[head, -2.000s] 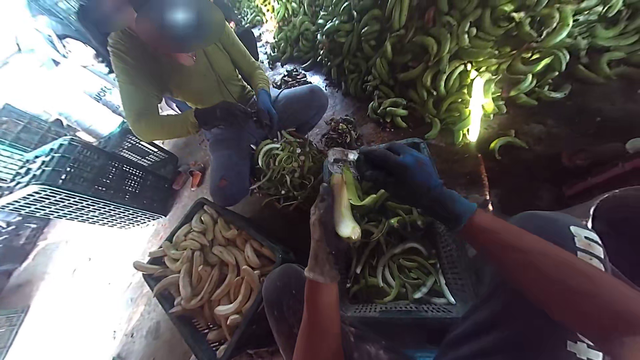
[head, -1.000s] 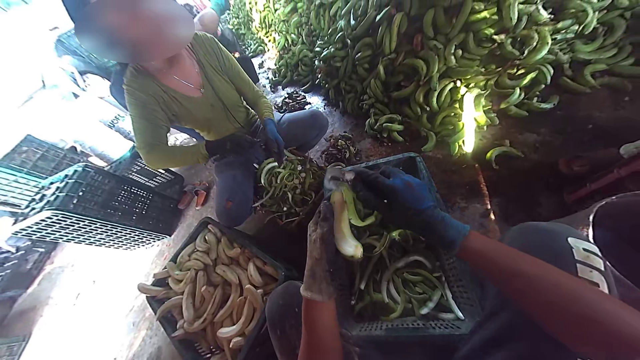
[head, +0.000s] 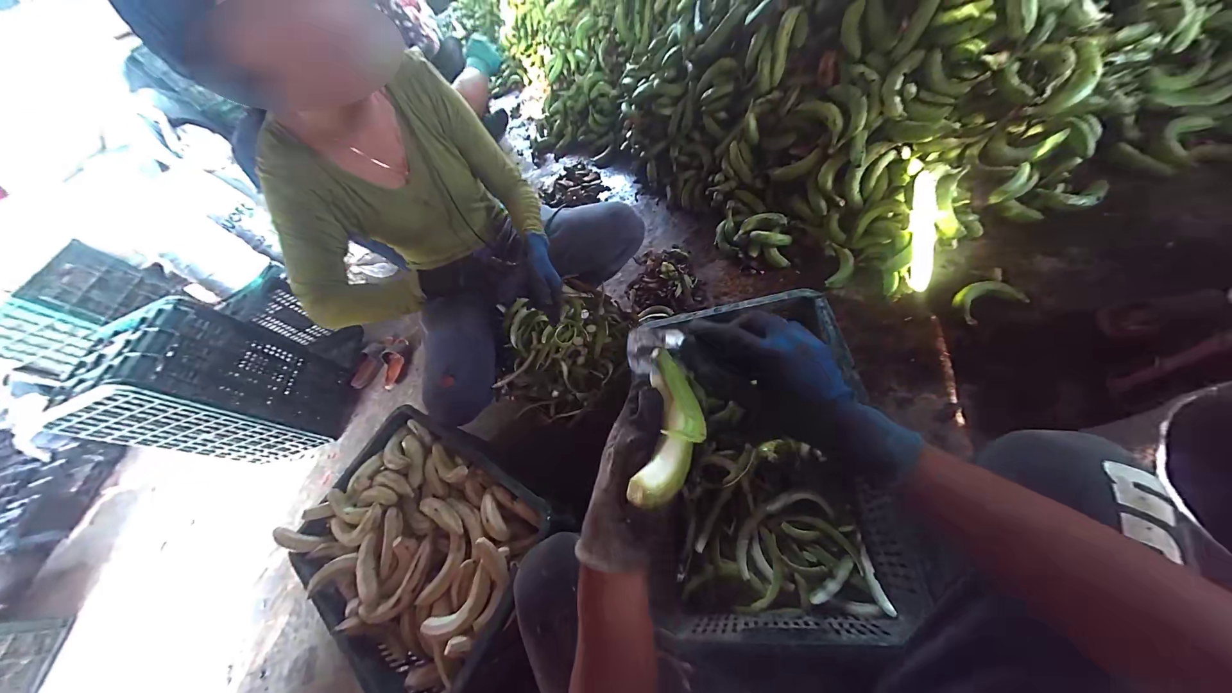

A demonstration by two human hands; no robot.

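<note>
A partly peeled green plantain or banana [head: 664, 467] is held over a dark plastic crate [head: 799, 630] of green peels [head: 784, 539]. Around its upper end closes my left hand [head: 630, 462], in a dirty pale glove. My right hand [head: 780, 361], in a blue glove with dark stains, is at the fruit's top end; a small light object shows between the hands, too unclear to name. Loosened green peel hangs along the fruit, whose lower part is pale. Whether the right fingers grip the peel or a tool is hidden.
A crate of peeled fruit [head: 423, 549] stands at lower left. Across from me sits a person in a green top [head: 414, 192], near a heap of peels [head: 568, 346]. Green bananas or plantains [head: 866, 125] are piled behind; stacked crates [head: 202, 366] stand left, beside sandals [head: 390, 361].
A wider strip of green peel now hangs over the fruit, which still sits in my left hand. The other person appears farther into the picture as the view shifts.
</note>
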